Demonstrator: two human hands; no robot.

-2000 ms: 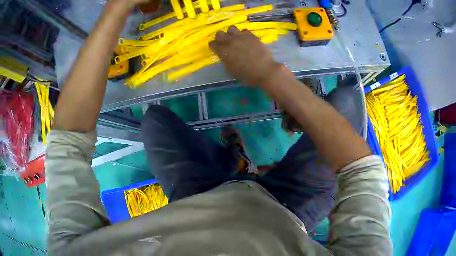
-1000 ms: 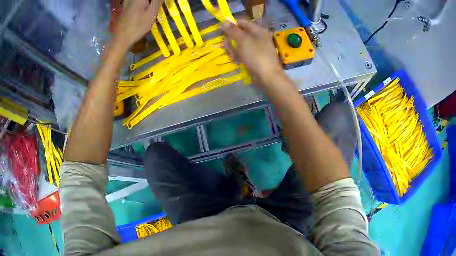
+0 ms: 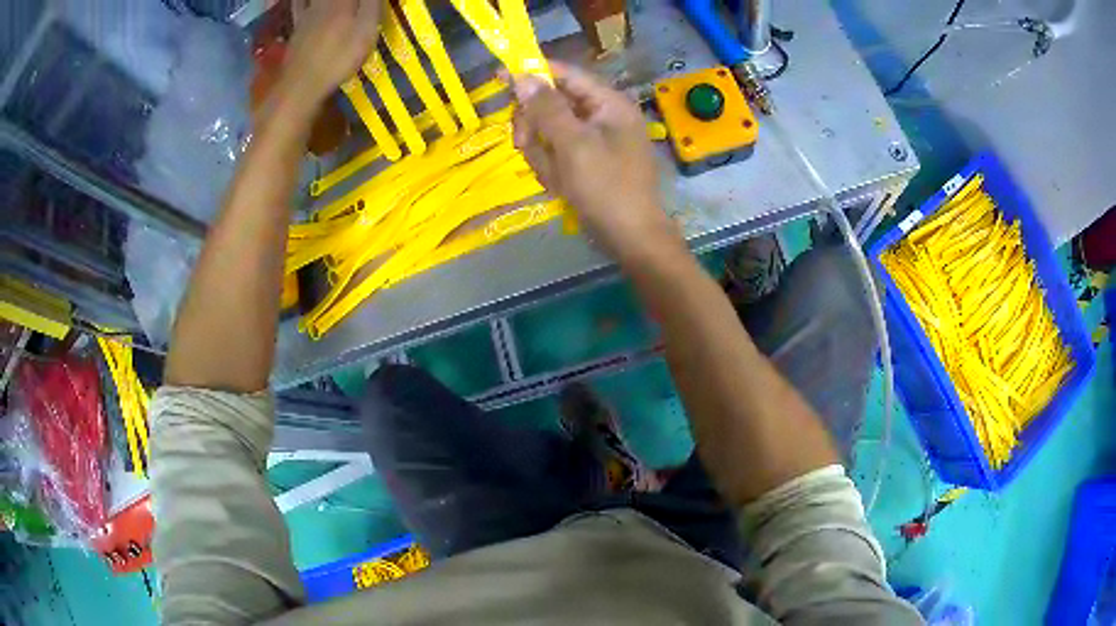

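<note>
Several yellow straps (image 3: pixel 422 67) stand side by side at the top edge, their ends pointing towards me; what holds their far ends is out of view. My left hand (image 3: pixel 331 49) is at the top edge, left of them, its fingers partly cut off; its grip cannot be told. My right hand (image 3: pixel 581 141) is closed on the near end of a yellow strap (image 3: pixel 520 47) at the right of the row, where another strap crosses it. A loose pile of yellow straps (image 3: pixel 428 214) lies on the bench below both hands.
A yellow box with a green button (image 3: pixel 706 113) stands right of my right hand, beside a blue-handled tool (image 3: pixel 714 31). A clear hose (image 3: pixel 869 281) hangs over the bench edge (image 3: pixel 783 208). Blue totes of straps are at right (image 3: pixel 942 404) and lower left (image 3: pixel 331 580). Red wrapped material (image 3: pixel 64 440) is at left.
My right hand has moved from the loose pile up to the row and now holds a strap end. My left hand stays near the top edge. The view has shifted, showing more of the row.
</note>
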